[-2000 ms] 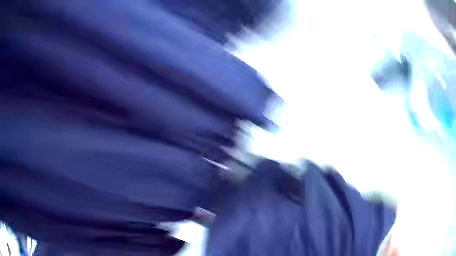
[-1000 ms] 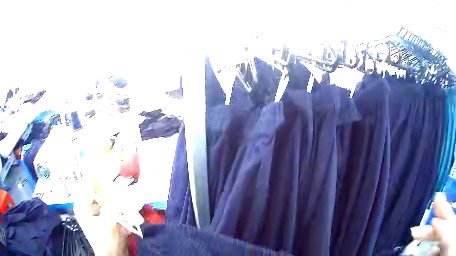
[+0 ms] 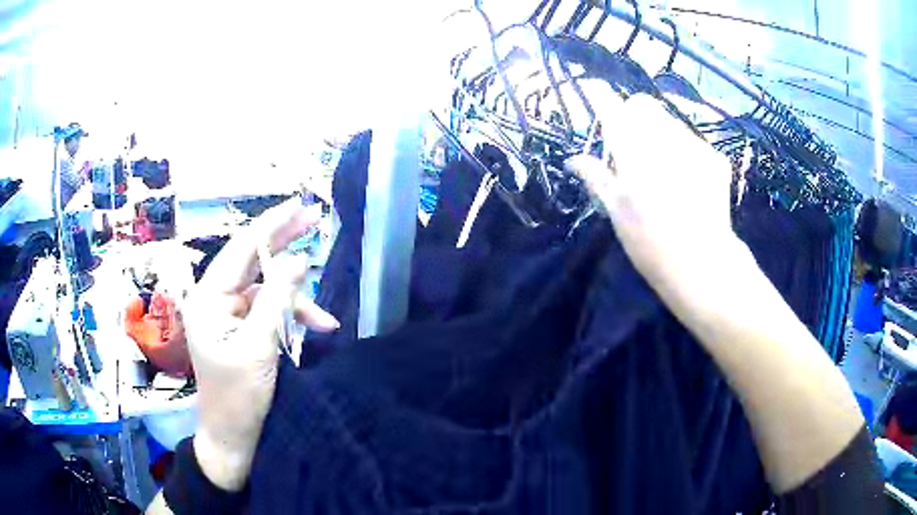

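Observation:
A navy garment [image 3: 422,402] spreads across the lower middle, its top edge running from my left hand up towards my right hand. My left hand [image 3: 241,322] is upright at the garment's left end, fingers partly apart. A thin pale strip shows by its fingers; whether they grip it is unclear. My right hand [image 3: 654,161] is raised among the black hangers [image 3: 553,91] below the rail, its fingers bent around a hanger. Glare washes out its fingertips. A white hanging tape [image 3: 475,211] shows between the hands.
The rack's pale upright [image 3: 390,231] stands between the hands. Its rail [image 3: 694,50] runs back to the right, crowded with hangers and navy garments. At left are a white sewing machine [image 3: 38,332], a red heap [image 3: 159,332] and a person [image 3: 70,166] farther back. Blue crates stand at right.
The view has shifted up to show the rail. My right hand has come from the lower right edge up to the hangers. My left hand and the navy garment are raised in front of the rack.

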